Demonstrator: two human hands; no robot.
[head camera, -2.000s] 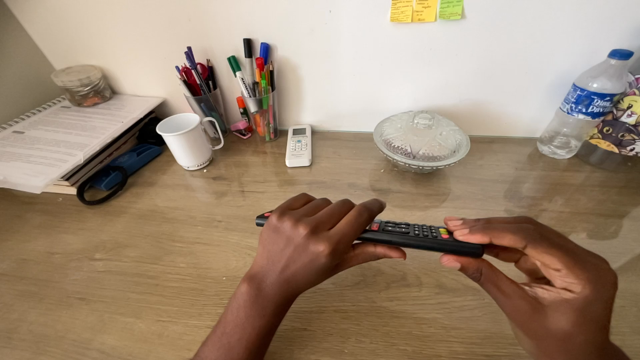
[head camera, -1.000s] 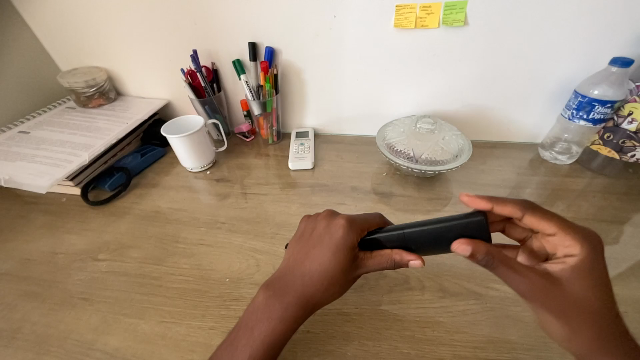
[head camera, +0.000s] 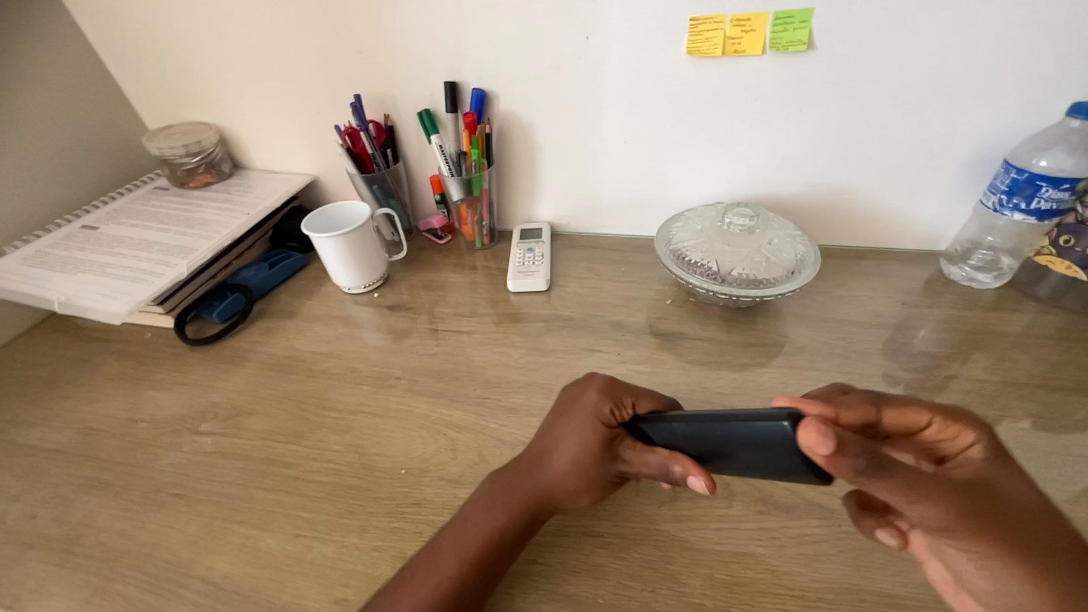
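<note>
A black remote control (head camera: 733, 442) is held between my two hands above the wooden desk, its smooth back face toward me and its buttons out of sight. My left hand (head camera: 605, 442) wraps around its left end, with the thumb along the lower edge. At the right end, my right hand (head camera: 909, 463) pinches it between thumb and fingers. The left end of the remote is hidden inside my left hand.
Along the wall stand a white mug (head camera: 347, 248), two pen cups (head camera: 382, 195), a white air-conditioner remote (head camera: 529, 257), a lidded glass bowl (head camera: 738, 255) and a plastic bottle (head camera: 1003, 204). Papers (head camera: 153, 229), a jar (head camera: 189, 157) and a blue object (head camera: 263, 280) lie at left.
Two seconds ago the remote's buttons showed; it has been turned over so that its plain back now faces me. Both hands have kept hold of it.
</note>
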